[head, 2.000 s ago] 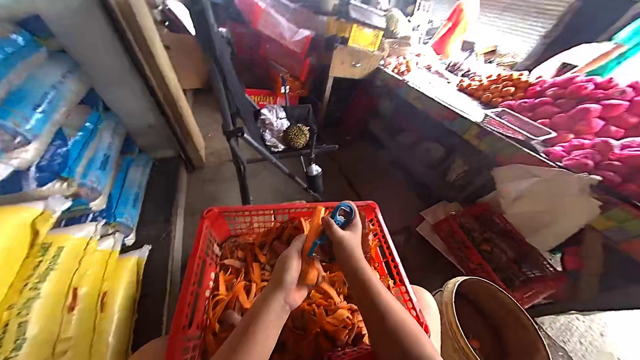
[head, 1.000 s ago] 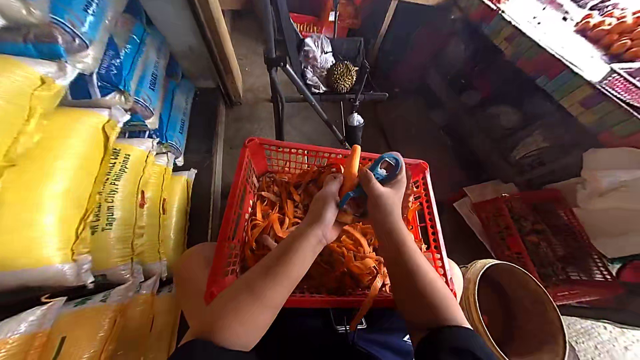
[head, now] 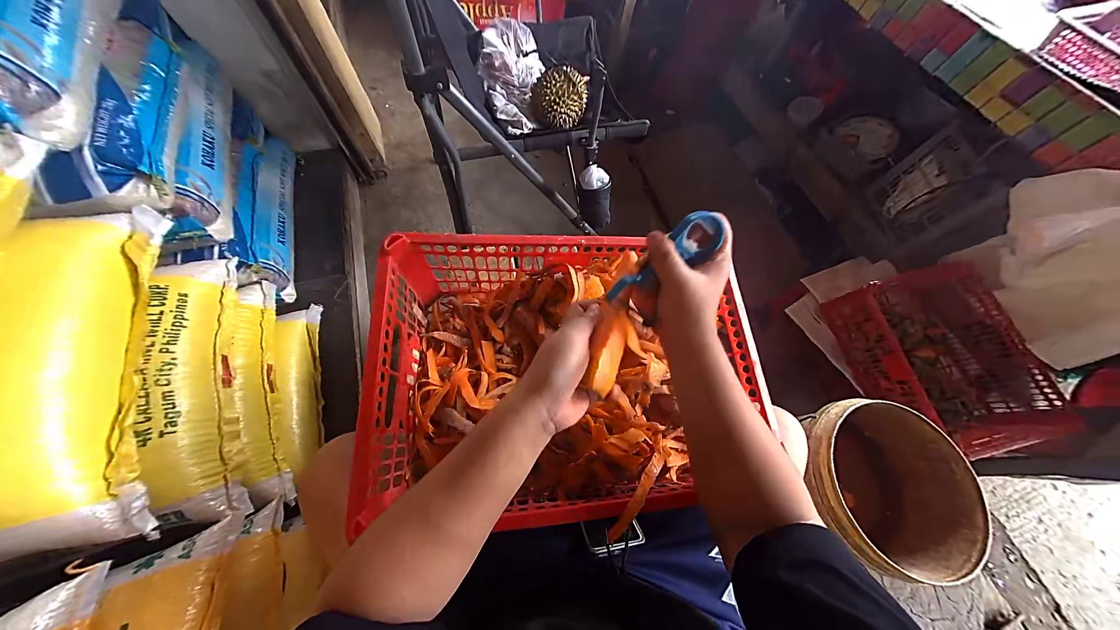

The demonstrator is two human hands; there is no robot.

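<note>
My left hand point(head: 564, 367) is closed around a peeled orange carrot point(head: 605, 354), held over a red plastic crate point(head: 560, 516) that rests on my lap. In my right hand point(head: 694, 280) is a blue-handled peeler point(head: 697, 238), its head at the upper part of the carrot. Below both hands, the crate holds a heap of orange peel strips point(head: 468, 376); one strip hangs over the near rim. My fingers partly hide the carrot's upper end and the peeler's blade.
Yellow sacks point(head: 66, 350) and blue sacks point(head: 201, 149) are stacked on the left. Ahead, a folding chair point(head: 534, 144) bears a durian point(head: 561, 96) and a plastic bag. On the right stand a round container point(head: 901, 490) and another red crate point(head: 945, 350) with scraps.
The view has swung down and toward the right hand's side less, showing more sacks. The carrot, upright between my hands before, now slants lower, with the peeler's head against its upper part.
</note>
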